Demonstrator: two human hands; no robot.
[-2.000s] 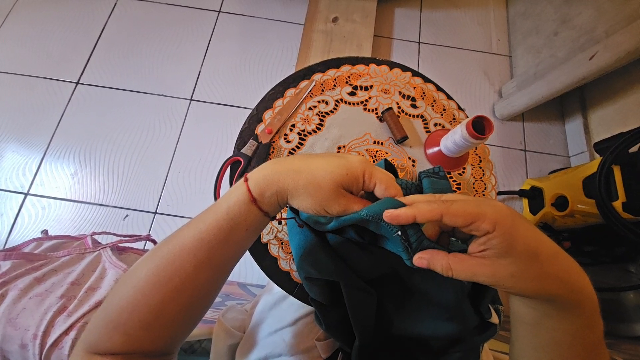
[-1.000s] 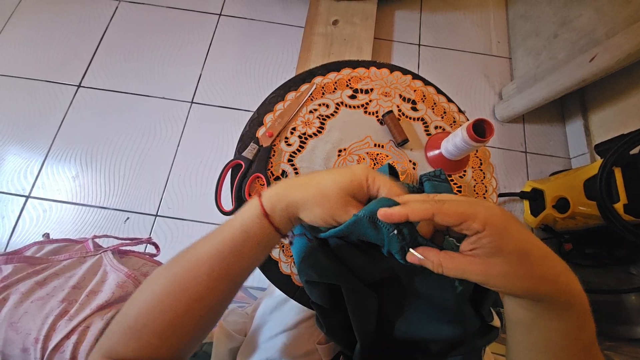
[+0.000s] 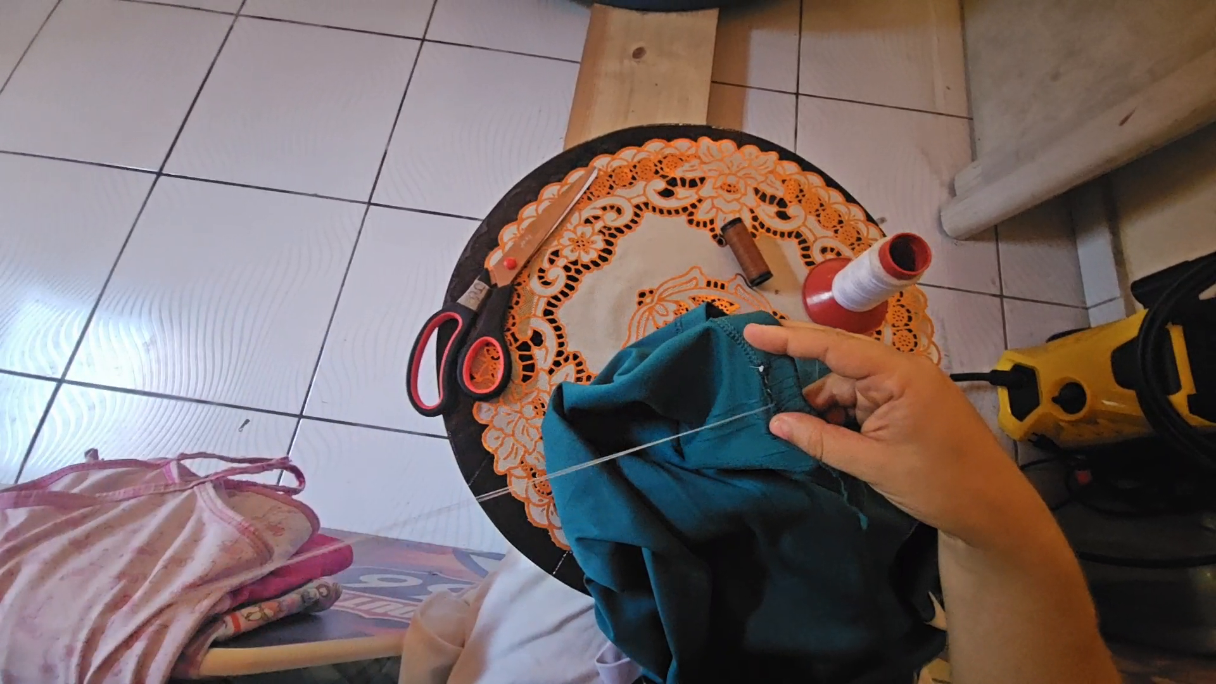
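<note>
My right hand (image 3: 879, 418) comes in from the lower right and pinches a teal garment (image 3: 693, 475) at a stitched edge, its thumb below and index finger above. A white thread (image 3: 655, 443) runs taut from the stitches by the thumb toward the lower left and blurs there. My left hand is out of view. The cloth lies partly over a round table with an orange and white cutwork doily (image 3: 579, 247). On the doily's left are scissors (image 3: 494, 275) with black and red handles. A brown thread spool (image 3: 746, 253) lies beyond the cloth, and a white thread cone (image 3: 869, 275) stands near my right hand.
A wooden board (image 3: 646, 71) extends beyond the table over the tiled floor (image 3: 247, 275). Pink folded clothes (image 3: 142, 551) lie at the lower left. A yellow machine (image 3: 1092, 380) with a black cable sits at the right, below a pale wooden beam (image 3: 1073, 152).
My left hand has left the cloth and gone out of view. The thread now stretches leftward from the seam, and more of the teal cloth shows. My right hand still holds the cloth.
</note>
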